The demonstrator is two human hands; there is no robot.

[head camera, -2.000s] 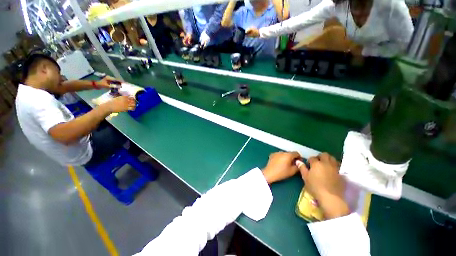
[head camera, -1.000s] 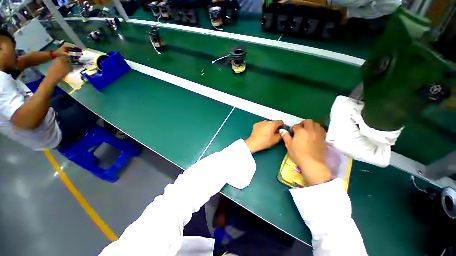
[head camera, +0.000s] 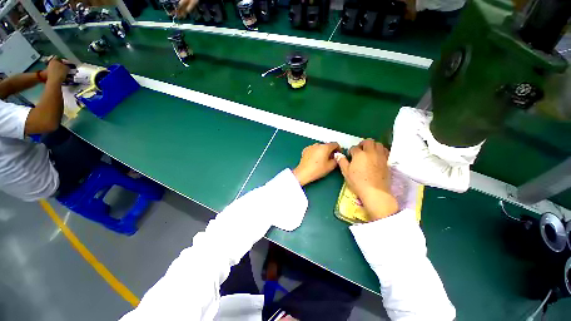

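My left hand (head camera: pixel 318 162) and my right hand (head camera: pixel 368 177) meet at the fingertips near the white rail. A tiny whitish thing (head camera: pixel 339 156) shows at the right thumb tip; whether it is a held part or a finger wrap I cannot tell. My right forearm crosses over the yellow press pad (head camera: pixel 348 208), which has a pink pad (head camera: pixel 404 191) on it. The green press body (head camera: pixel 466 75) stands to the right, with a white cloth wrap (head camera: pixel 426 150) below it, beside my right hand.
A black housing with a yellow base (head camera: pixel 296 71) and another with wires (head camera: pixel 181 47) stand on the conveyor (head camera: pixel 231 81). Silver-rimmed housings (head camera: pixel 553 232) are at the far right. A person in white (head camera: pixel 25 147) works at the left by a blue bin (head camera: pixel 111 91), near a blue stool (head camera: pixel 109 197).
The view has tilted down and shifted right, so the scene moves up and left. More silver-rimmed housings show at the right edge. My hands stay together in nearly the same pose.
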